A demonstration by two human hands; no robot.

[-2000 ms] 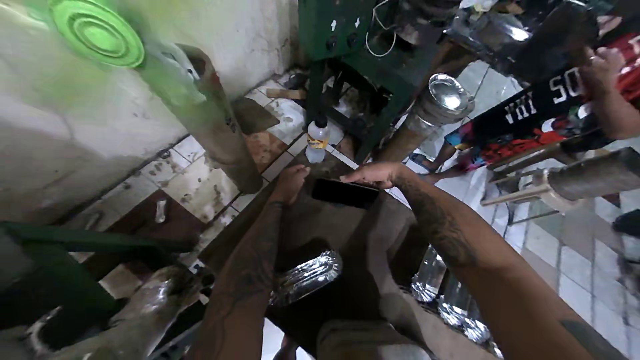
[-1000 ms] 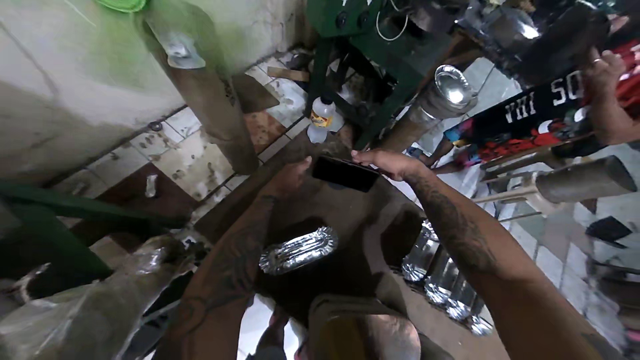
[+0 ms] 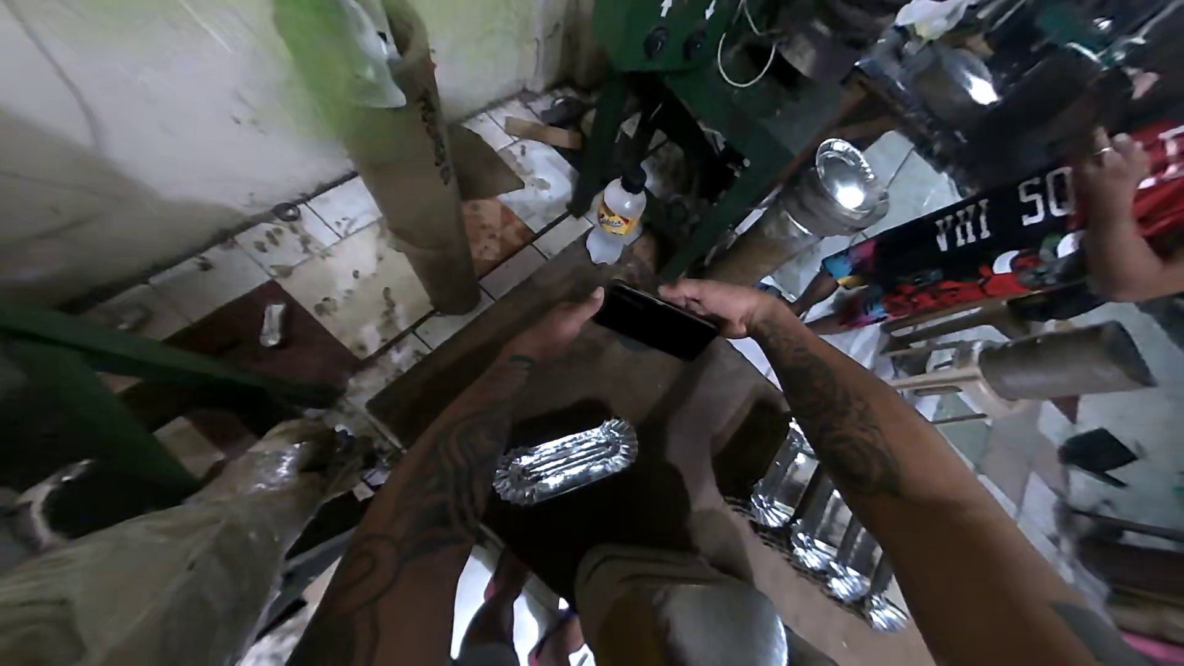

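Note:
A black smartphone is held flat between my two hands above a brown worktop, its dark face toward me. My left hand grips the left end with the thumb on the edge. At the other end, my right hand has its fingers closed on the upper right edge. An oblong, fluted foil tray lies below the phone, between my forearms. Several similar foil trays stand in a row beside my right forearm. Past the phone is a plastic bottle with a dark cap and yellow label.
Green machine frame stands ahead, with knobs. A tall brown roll leans by the wall. Round foil dishes are stacked at the right. Another person's hand and printed clothing show at far right. A wrapped bundle lies lower left.
Both hands keep hold of the phone throughout. The view has shifted somewhat. At far right, the other person's hand stays raised.

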